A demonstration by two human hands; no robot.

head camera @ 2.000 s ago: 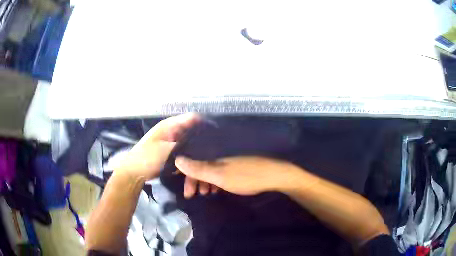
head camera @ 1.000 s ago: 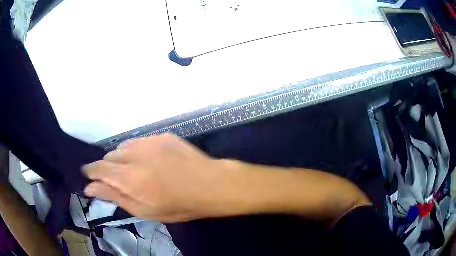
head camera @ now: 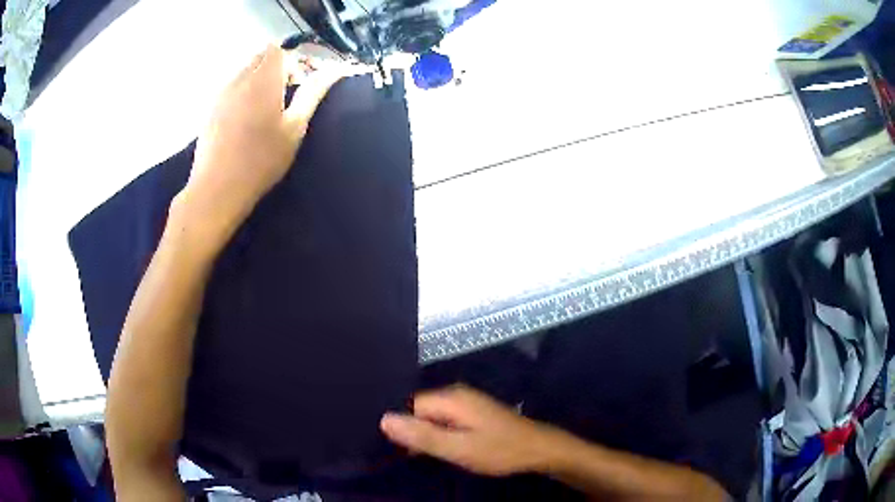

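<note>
A dark navy-black cloth panel [head camera: 314,245] lies on the white table and hangs over its front edge. Its top right corner is at the presser foot [head camera: 383,76], under the machine head. My left hand [head camera: 260,113] lies on the cloth's upper left edge, fingers near the foot; its fingertips are partly hidden, so its grip cannot be told. My right hand [head camera: 466,429] is at the cloth's lower right edge, below the table edge, thumb and fingers close to the cloth; whether it pinches the edge is unclear.
A blue knob [head camera: 432,71] sits right of the needle. A ruler tape [head camera: 589,294] runs along the table's front edge. A dark rectangle in a pale frame [head camera: 839,108] lies at the right. A tied bundle of grey and black pieces [head camera: 834,392] hangs at lower right.
The view has shifted to show the machine head. The dark cloth has come from the left onto the table, up to the foot. My left hand is now up there; my right hand has moved right and down.
</note>
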